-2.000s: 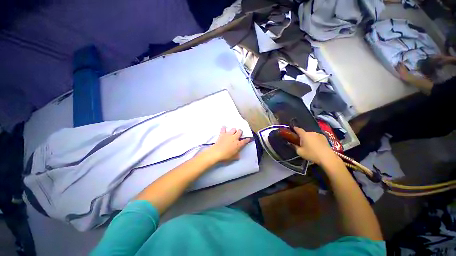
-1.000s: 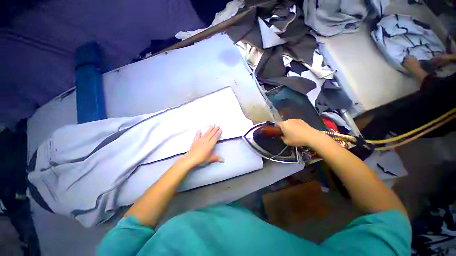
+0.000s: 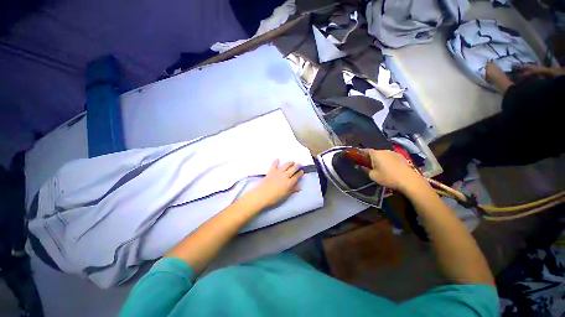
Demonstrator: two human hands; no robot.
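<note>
A long white garment panel (image 3: 229,148) with dark seam lines lies along the pale ironing table (image 3: 204,80), its left end in soft folds. My left hand (image 3: 282,182) lies on the panel near its right end, beside the dark seam, fingers slightly spread; it does not visibly grip the cloth. My right hand (image 3: 390,170) is closed around the red-brown handle of the steam iron (image 3: 350,176). The iron is just right of the panel's right end, its pointed tip towards the cloth. Whether its soleplate touches the table is hard to tell.
A blue arm (image 3: 104,108) stands at the table's far left edge. Dark and white fabric scraps (image 3: 347,68) lie behind the iron. Yellowish hoses (image 3: 495,207) trail right from the iron. At the upper right, another person's hands (image 3: 499,75) touch pale cloth (image 3: 489,46) on a table.
The iron has moved off the panel's right end, slightly to the right. My left hand has moved right along the seam towards that end. The hoses hang lower.
</note>
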